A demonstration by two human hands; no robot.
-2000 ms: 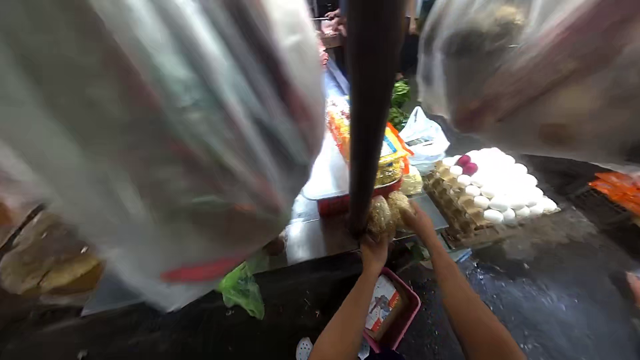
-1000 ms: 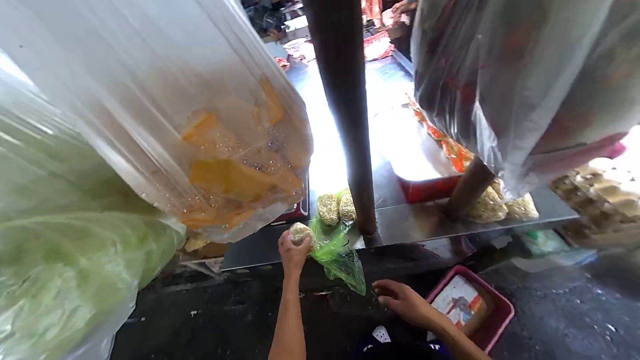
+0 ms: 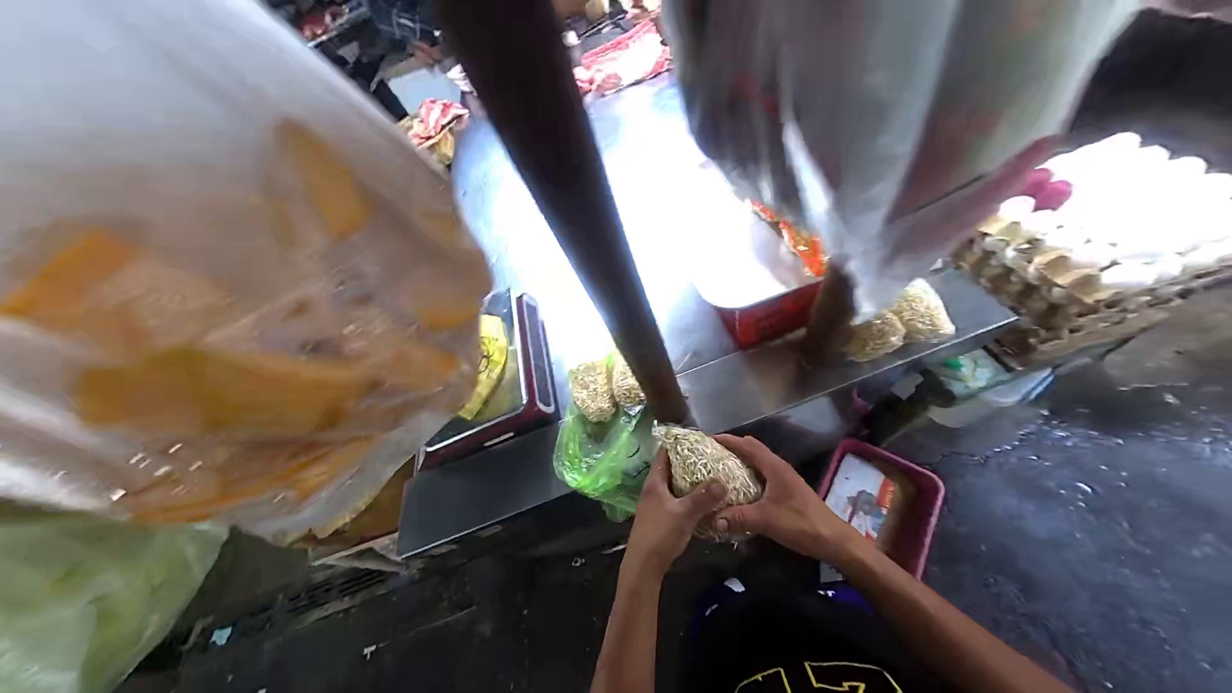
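Note:
Between my left hand (image 3: 674,505) and my right hand (image 3: 775,496) is a clear bag of bean sprouts (image 3: 710,467), gripped from both sides in front of the table edge. Just beyond it, a green plastic bag (image 3: 599,462) hangs over the edge of the metal table (image 3: 491,491). Two more sprout bags (image 3: 591,390) rest at its mouth, beside the foot of a dark pole; whether they are inside it I cannot tell. Other bagged sprouts (image 3: 876,337) lie farther right on the table.
A dark pole (image 3: 587,202) crosses the view. Large filled plastic bags (image 3: 241,289) hang close at left and right. A scale (image 3: 515,385) stands left, a red tray (image 3: 765,313) right of the pole. Stacked egg trays (image 3: 1059,279) are at right; a pink basket (image 3: 929,520) is below.
One second ago my left hand alone held a sprout bag by the green bag, with my right hand apart and empty. Now my right hand has joined it on a sprout bag.

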